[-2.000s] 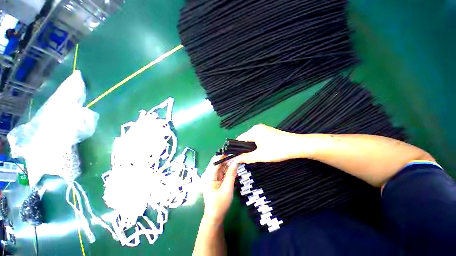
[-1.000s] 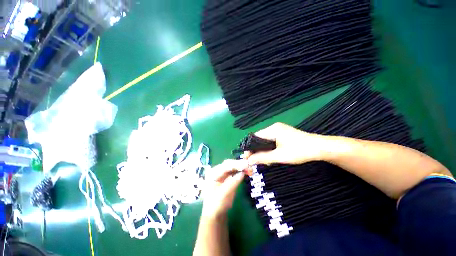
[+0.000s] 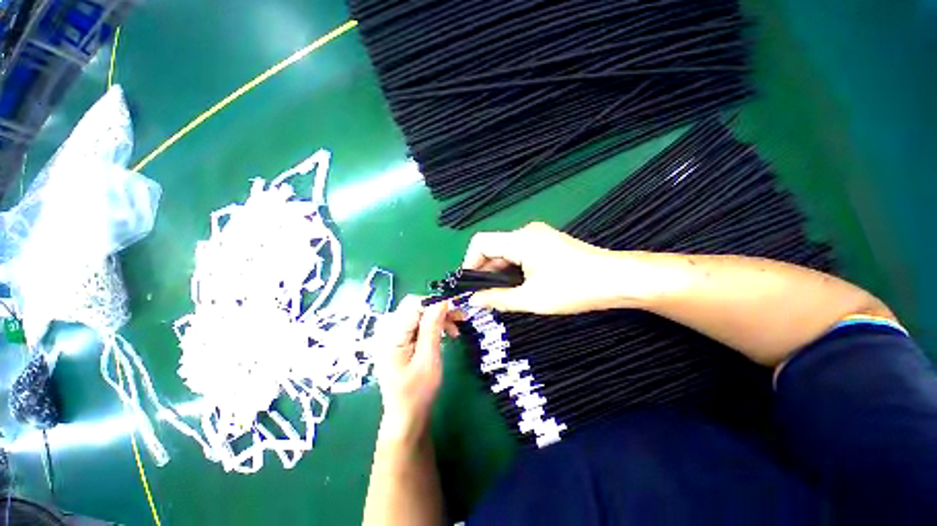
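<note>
My right hand (image 3: 539, 269) is closed around a bunch of black cables (image 3: 483, 282), whose ends stick out to the left. My left hand (image 3: 409, 354) is just below and left of these ends, with its fingertips touching or close to them. Whether it pinches a small piece is too blurred to tell. A stepped row of white markers (image 3: 513, 382) runs along the left ends of the near pile of marked cables (image 3: 616, 370), below my right hand. The white marker strip (image 3: 257, 298) lies in a tangled heap left of my left hand.
The large pile of unmarked black cables (image 3: 565, 82) lies at the far side. A clear plastic bag (image 3: 77, 236) is at the left, with a dark bundle (image 3: 36, 396) below it. Yellow lines (image 3: 247, 92) cross the green table (image 3: 277, 62).
The view has shifted, so the things on the table appear farther left and higher than a second ago. My right hand still holds the black bunch. My left hand stays at the cable ends, its fingers more upright.
</note>
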